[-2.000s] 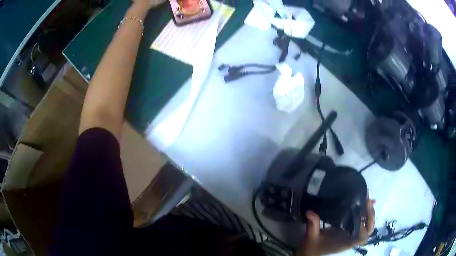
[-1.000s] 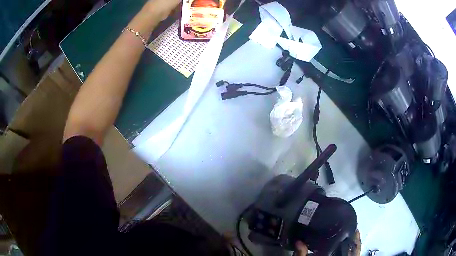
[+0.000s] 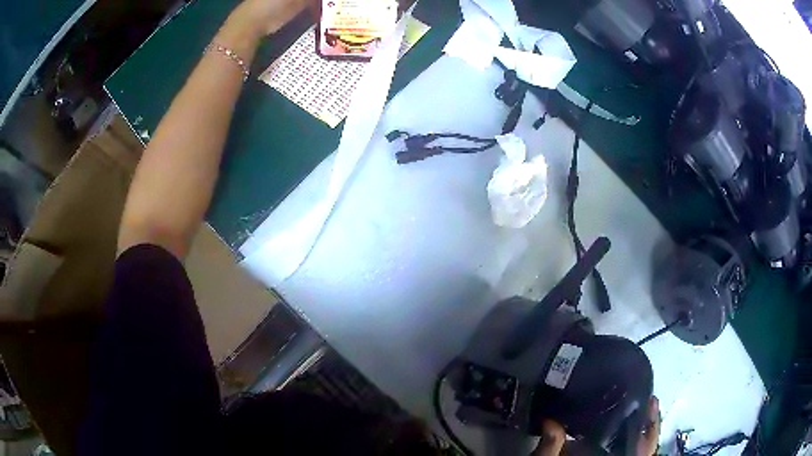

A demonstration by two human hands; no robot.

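A black security camera [image 3: 579, 383] with a white barcode label and a stick antenna lies on the white foam sheet [image 3: 401, 240] at the lower right. My right hand [image 3: 554, 438] grips its round part from below; only fingertips show at the bottom edge, the rest is hidden behind the housing or cut off. My left arm reaches to the top left. My left hand [image 3: 276, 12] is beside the smartphone [image 3: 358, 28] with a burger picture, partly cut off by the top edge; its fingers cannot be made out. A round camera base [image 3: 694, 292] lies right of the camera, with a thin cable between them.
Black cable ends [image 3: 441, 144] and a crumpled white lump [image 3: 518, 185] lie on the sheet. A printed label sheet [image 3: 312, 78] is by the phone. White strips [image 3: 543, 64] lie at the top. More black cameras [image 3: 717, 151] stand at right. An open carton [image 3: 223, 298] is at lower left.
The view has shifted, first moving the sheet's things lower, then slightly back up. My right hand stays on the camera, with less of it in view than two seconds ago. My left hand stays near the phone.
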